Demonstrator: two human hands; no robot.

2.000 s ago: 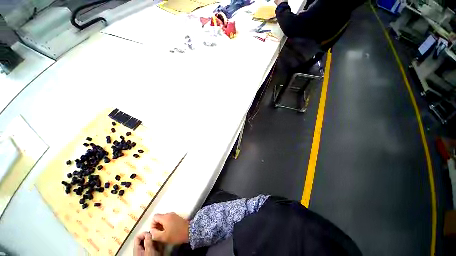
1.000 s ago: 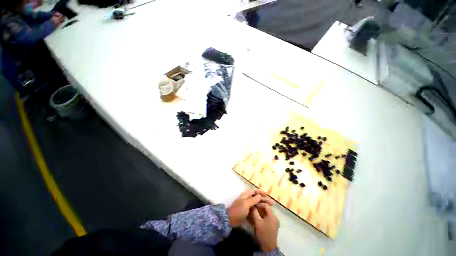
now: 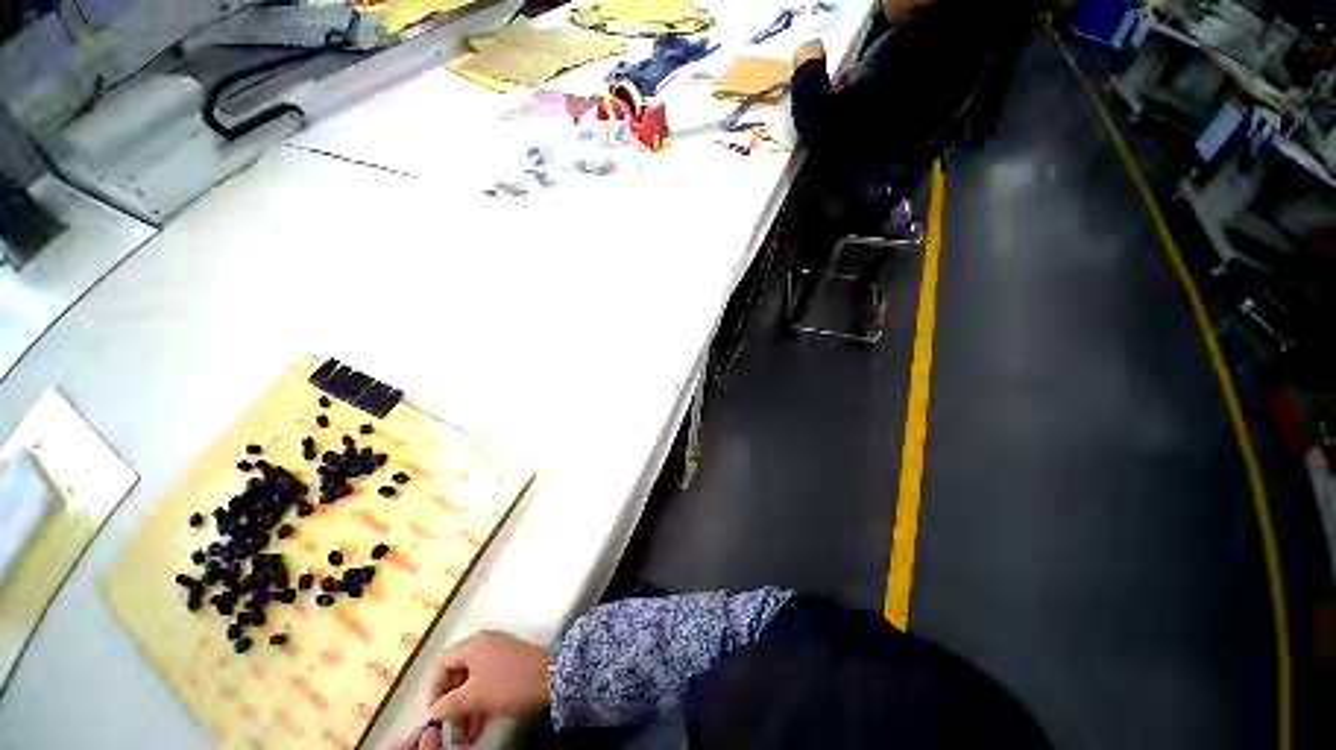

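My right hand (image 3: 495,677) is at the table's near edge, just off the board's near corner, its fingertips closed on a tiny dark piece (image 3: 432,725), apparently a small black loop. My left hand (image 3: 425,740) shows only as a fingertip against that piece; the rest is cut off by the bottom edge. Many small black loops (image 3: 257,506) lie scattered and heaped on the tan-yellow work board (image 3: 330,681). Several flat black strips (image 3: 356,387) lie side by side in a row at the board's far corner.
A second board (image 3: 73,513) with a pale block is at far left. Yellowish sheets (image 3: 535,56), a red tape dispenser (image 3: 645,125) and clear plastic bits lie farther along the table (image 3: 484,293). A dark-clothed person (image 3: 894,95) sits there, beside a metal-framed stool.
The view swung left, then back right; the carton, bag and loose strips seen a second ago are out of view. The hands stay together near the board's edge, the left now mostly cut off.
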